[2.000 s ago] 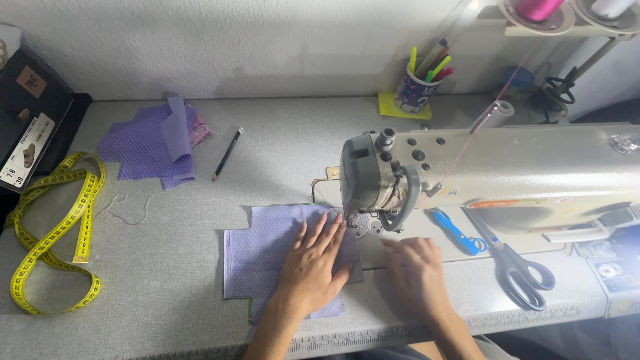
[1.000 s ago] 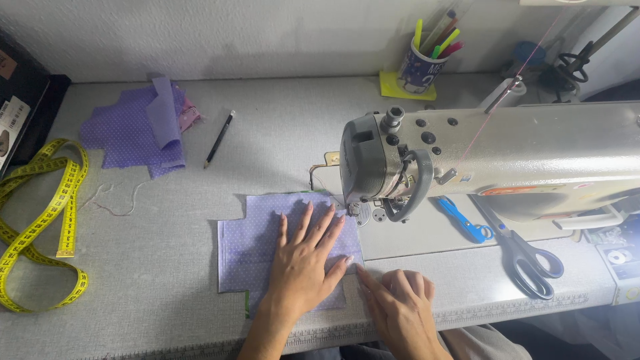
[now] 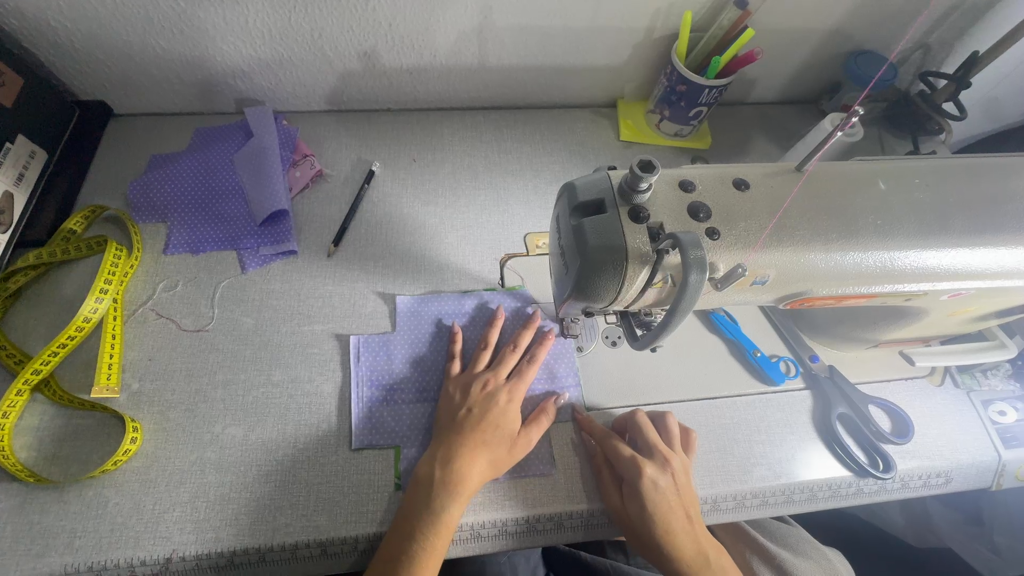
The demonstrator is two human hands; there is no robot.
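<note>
A purple polka-dot fabric piece [image 3: 384, 392] with notched corners lies on the table, its right edge at the presser foot [image 3: 570, 326] of the sewing machine [image 3: 800, 216]. Bits of green show at its edges. My left hand [image 3: 488, 400] rests flat on the fabric, fingers spread toward the machine head. Just right of it is my right hand [image 3: 644, 456], its index fingertip at the fabric's right edge and the other fingers curled; whether it grips the edge is not plain.
Grey-handled scissors [image 3: 856, 416] and blue thread snips [image 3: 752, 348] lie right of the needle area. Farther left are a black pencil [image 3: 352, 210], more purple fabric [image 3: 208, 188], loose thread [image 3: 192, 328] and a yellow measuring tape [image 3: 72, 352]. A cup of pens [image 3: 684, 100] stands behind the machine.
My right hand, blurred and raised near the machine two seconds ago, has come to the fabric's right edge. My left hand has stayed flat on the fabric. The view has shifted somewhat.
</note>
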